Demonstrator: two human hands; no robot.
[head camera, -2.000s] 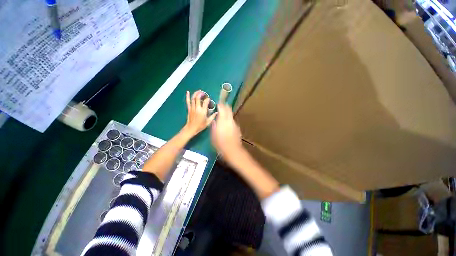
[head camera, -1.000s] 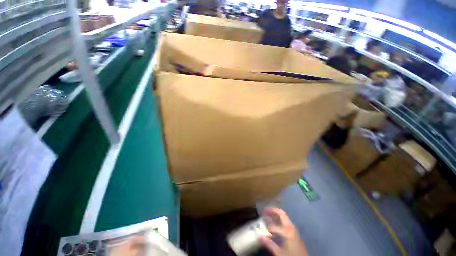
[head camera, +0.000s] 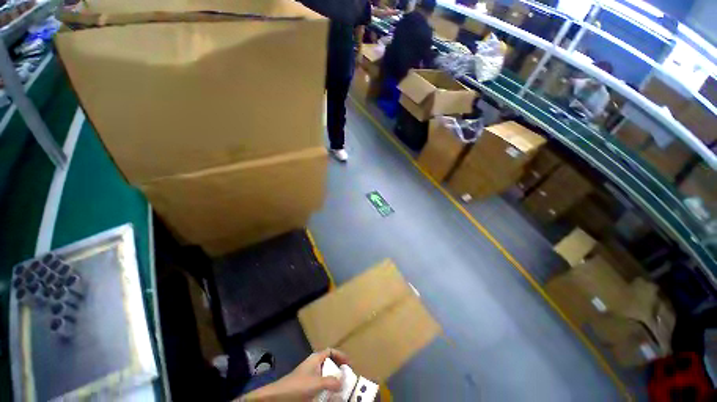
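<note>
One hand, which I take for my right hand (head camera: 318, 377), is at the bottom centre, its forearm coming from the lower left. Its fingers are closed on a small white part (head camera: 363, 389) with dark holes, partly cut off by the lower edge. My left hand is out of the picture. The metal-framed tray (head camera: 144, 314) lies on the green bench at the lower left. Several short grey tubes (head camera: 49, 281) stand grouped in its upper left part.
A large open carton (head camera: 204, 94) stands beside the bench over a black crate (head camera: 271, 279). A brown cardboard piece (head camera: 369, 318) lies on the grey floor (head camera: 440, 275). A person (head camera: 338, 78) stands beyond the large carton. More cartons (head camera: 499, 161) line the right side past a yellow line.
The view has swung right and down to the aisle and floor. The left hand has left the picture. The right hand, earlier on a tube at the bench, is now over the floor with the white part.
</note>
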